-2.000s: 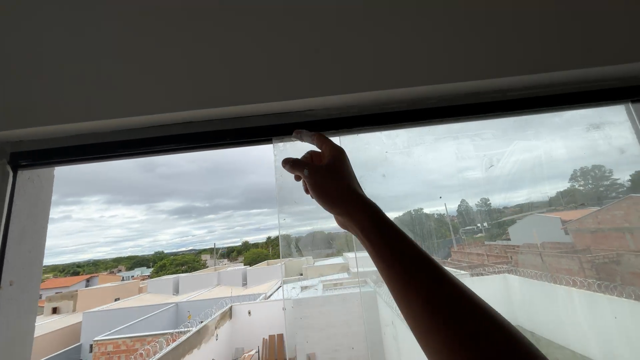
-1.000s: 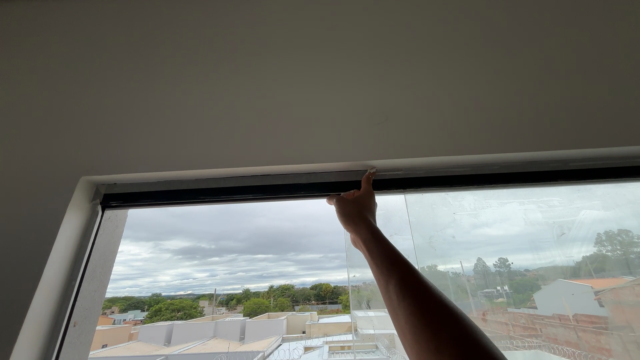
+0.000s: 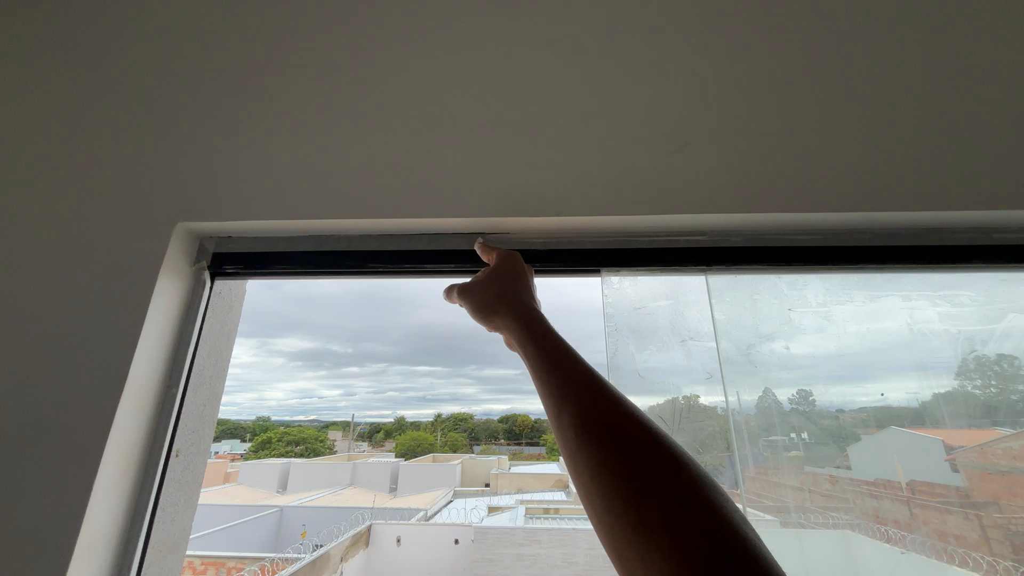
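Observation:
My right hand [image 3: 498, 292] is raised against the black top rail [image 3: 360, 261] of a window frame. One fingertip reaches up to the grey strip [image 3: 320, 242] above the rail, while the thumb points left below it. No object shows in this hand; its other fingers are mostly hidden behind it. To the right of the hand, a smudged clear glass pane [image 3: 656, 328] overlaps another glass pane [image 3: 864, 336]. Left of their edges, the view outside shows without smudges. My left hand is out of view.
A plain wall [image 3: 560, 112] spans the area above the window recess. The pale side reveal [image 3: 136, 384] slants down at left. Outside are roofs [image 3: 320, 496], coiled wire [image 3: 320, 536], trees [image 3: 288, 442] and a cloudy sky.
My right hand has moved left along the top rail, from in front of the glass pane to left of its edge. The view has shifted, showing more wall and the window's left corner.

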